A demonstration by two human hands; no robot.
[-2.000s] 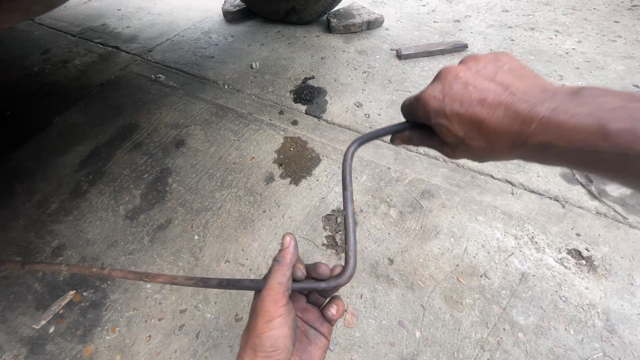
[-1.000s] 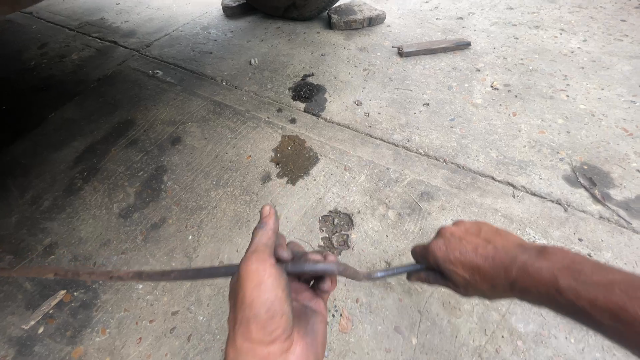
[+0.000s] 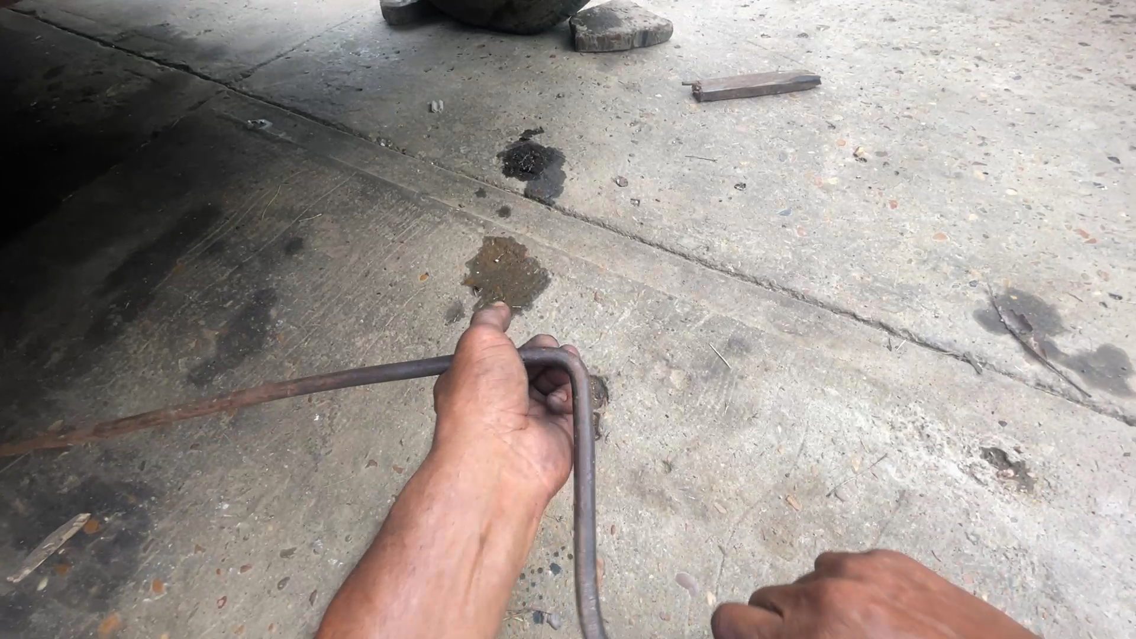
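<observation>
A bent metal crank rod (image 3: 583, 497) runs in from the left edge, turns sharply near the middle and goes down past the bottom edge. My left hand (image 3: 510, 399) holds its long arm just left of the bend, thumb pointing up and fingers curled under the rod. The far left stretch of the rod looks rusty, while the part by the bend is darker. At the lower right, my right hand (image 3: 852, 599) is partly cut off by the frame, its fingers curled. The crank's handle end is out of view below, so what this hand grips is hidden.
Beneath lies a stained concrete floor (image 3: 799, 373) with a long joint. A short wooden block (image 3: 754, 85) lies at the upper right. Stones (image 3: 621, 27) sit against a dark rounded object (image 3: 510, 11), perhaps a tire, at the top. A wood sliver (image 3: 49, 548) is at the lower left.
My right hand has swung from the upper right down to the lower right. The crank's offset part has turned from pointing up to pointing down, with my left hand still around the rod.
</observation>
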